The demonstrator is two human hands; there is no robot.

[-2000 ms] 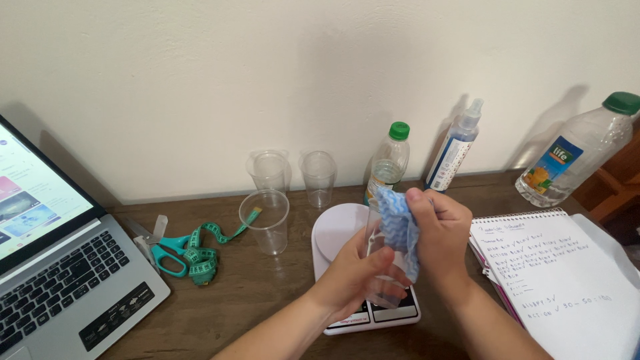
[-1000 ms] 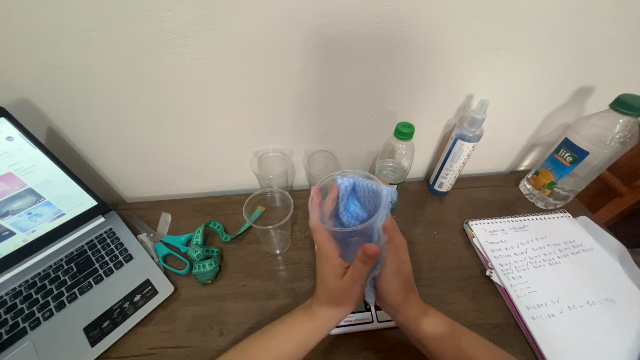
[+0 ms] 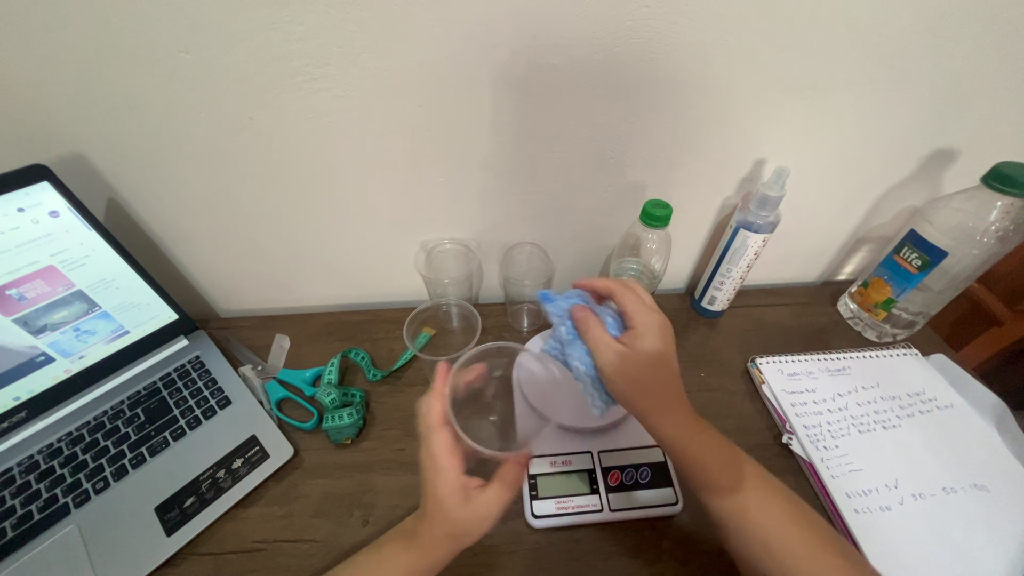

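Note:
My left hand (image 3: 460, 456) holds a clear plastic cup (image 3: 496, 400) with its open mouth tilted toward the camera. In my right hand (image 3: 636, 352) is a bunched blue patterned cloth (image 3: 578, 348), to the right of the cup and apart from it. Below both is a white kitchen scale (image 3: 600, 480) with a round plate, partly hidden by the cloth and the cup; its display shows no readable figure. Behind my left hand stands another clear cup (image 3: 442, 330), and further clear cups (image 3: 450, 272) (image 3: 526, 284) are near the wall.
An open laptop (image 3: 120, 448) lies at left, beside teal-handled scissors (image 3: 292, 396) and a green measuring tape (image 3: 344, 408). Near the wall are a small green-capped bottle (image 3: 642, 248), a spray bottle (image 3: 740, 248) and a large plastic bottle (image 3: 928, 264). A spiral notebook (image 3: 888, 464) with writing lies at right.
The cloth was inside the cup, with both hands around it; now it is out in my right hand. My left hand has moved left with the cup, uncovering the scale.

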